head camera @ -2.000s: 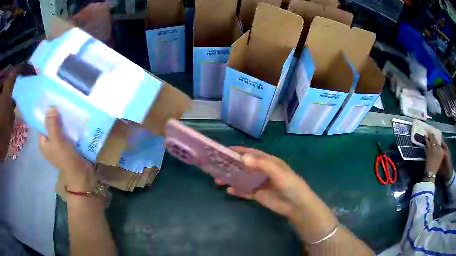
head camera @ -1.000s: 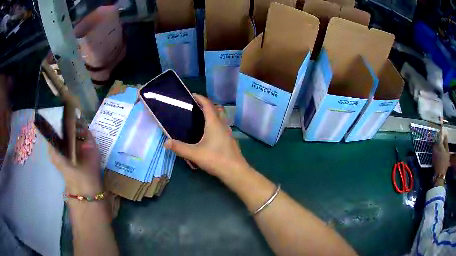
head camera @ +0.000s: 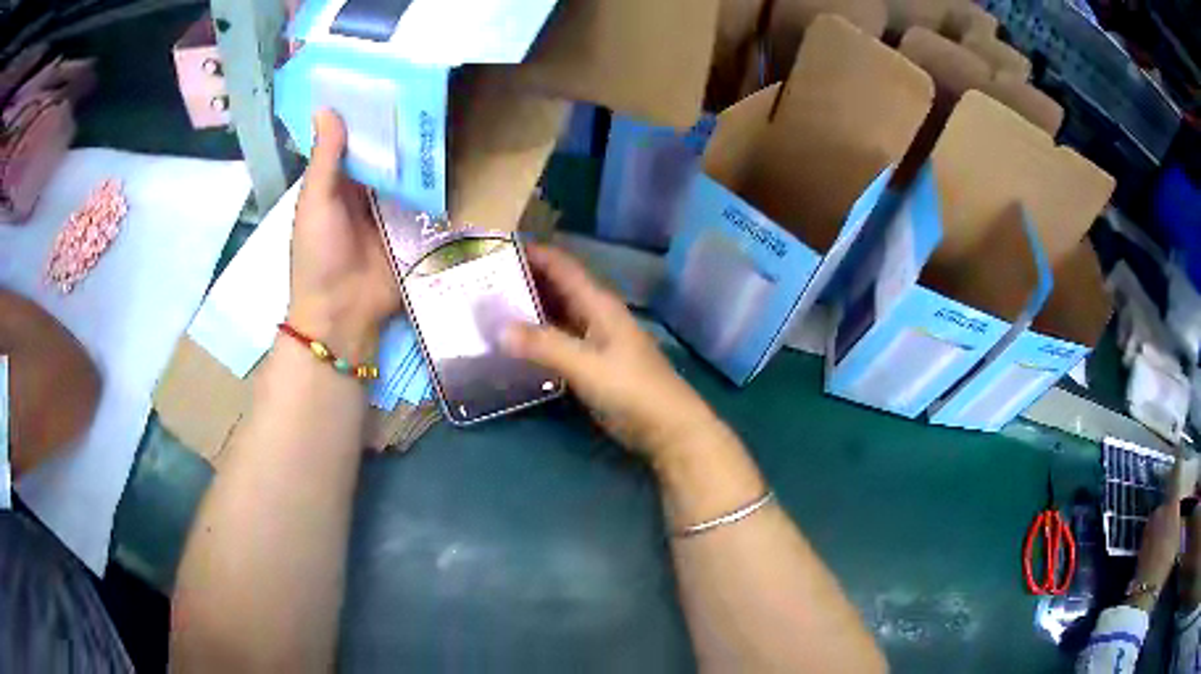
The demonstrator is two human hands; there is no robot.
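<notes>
My left hand [head camera: 340, 257] is at the centre left, thumb on the printed side of an open light blue carton [head camera: 375, 125], which lies tilted with its brown inside facing right. My right hand [head camera: 593, 349] holds a smartphone [head camera: 474, 329] upright below the carton, screen lit and facing me, thumb over the screen. The phone's top is partly behind the carton. Flat cartons [head camera: 402, 375] lie stacked under the phone and left forearm, mostly hidden.
Erected cartons [head camera: 738, 270] stand open in rows behind the green bench [head camera: 527, 566]. Red-handled scissors [head camera: 1050, 553] and a gridded black sheet [head camera: 1139, 494] lie right, near a neighbour's hand. Small pink parts [head camera: 87, 237] lie on a white sheet [head camera: 158, 303] at left, beside a pale post [head camera: 257, 119].
The phone's screen has turned from dark to lit, and the phone is more upright. My left hand has moved right and up and now has an open carton. The view has shifted left.
</notes>
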